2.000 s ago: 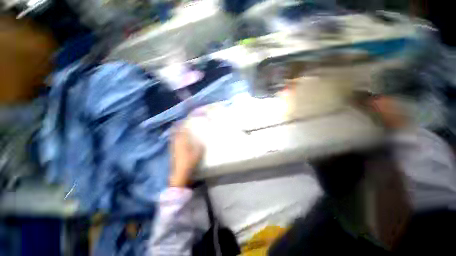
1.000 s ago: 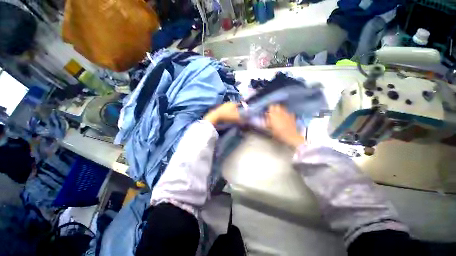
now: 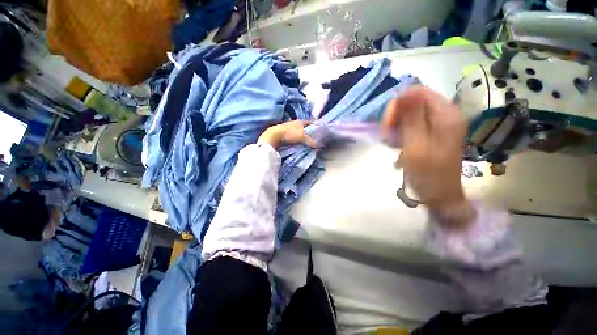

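A bundle of stacked cut pieces [image 3: 353,95], light blue and black strips, lies on the white table. A pale lilac fabric strip [image 3: 353,133], blurred, stretches from the bundle to my right hand. My left hand [image 3: 289,135] is closed on the bundle at the strip's left end. My right hand [image 3: 429,144], blurred and raised over the table, grips the strip's other end; its fingertips are hard to make out. A small dark loop [image 3: 407,197] shows below my right hand; I cannot tell what it is.
A large light-blue garment heap [image 3: 229,105] lies left of my left hand. A sewing machine head [image 3: 524,91] stands close on the right. An orange bag [image 3: 111,39] hangs at the upper left. Part of another person [image 3: 29,209] shows at the left edge.
My right hand has moved right and up, away from my left hand, and the pale strip now stretches between them. My left hand stays at the bundle. The view has shifted slightly.
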